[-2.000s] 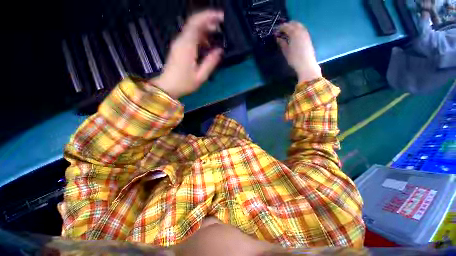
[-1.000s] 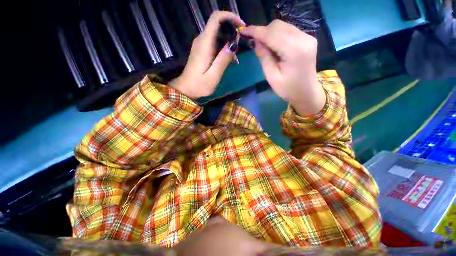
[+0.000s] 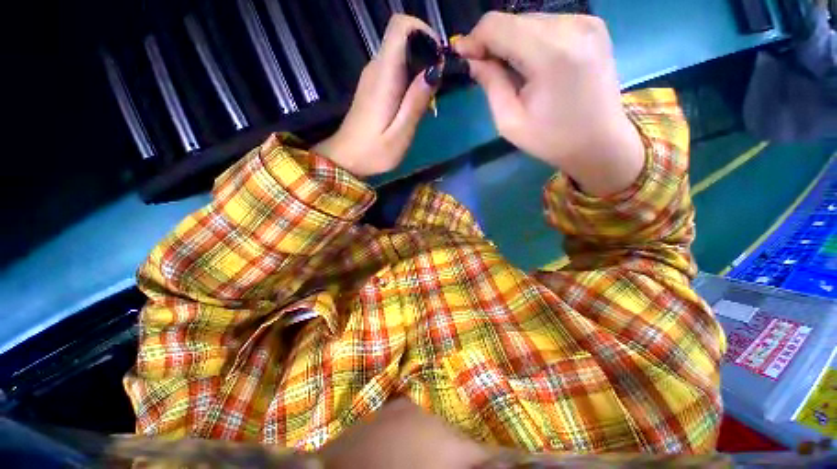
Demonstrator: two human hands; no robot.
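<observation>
My left hand (image 3: 381,114) is at the upper middle, over the bench edge, its fingers curled around a dark bar (image 3: 424,53) that shows only as a dark end. My right hand (image 3: 551,87) is just right of it, thumb and index finger pinched at a small orange-yellow piece (image 3: 455,40) beside the bar. A thin bright tip (image 3: 435,108) sticks out below the left fingertips. What lies between the fingertips is too small and dark to tell fully.
A slotted foam tray (image 3: 174,165) holds several silver bars at the upper left. A small parts tray is mostly hidden behind my right hand. The teal bench (image 3: 675,41) runs behind. A person's sleeve (image 3: 789,101) is at far right, above a grey lidded box (image 3: 780,311) and blue bins (image 3: 794,243).
My right hand moved from the small parts tray to my left hand, then shifted slightly right and up, its fingertips staying near the left ones. The left hand has stayed nearly still since one second ago.
</observation>
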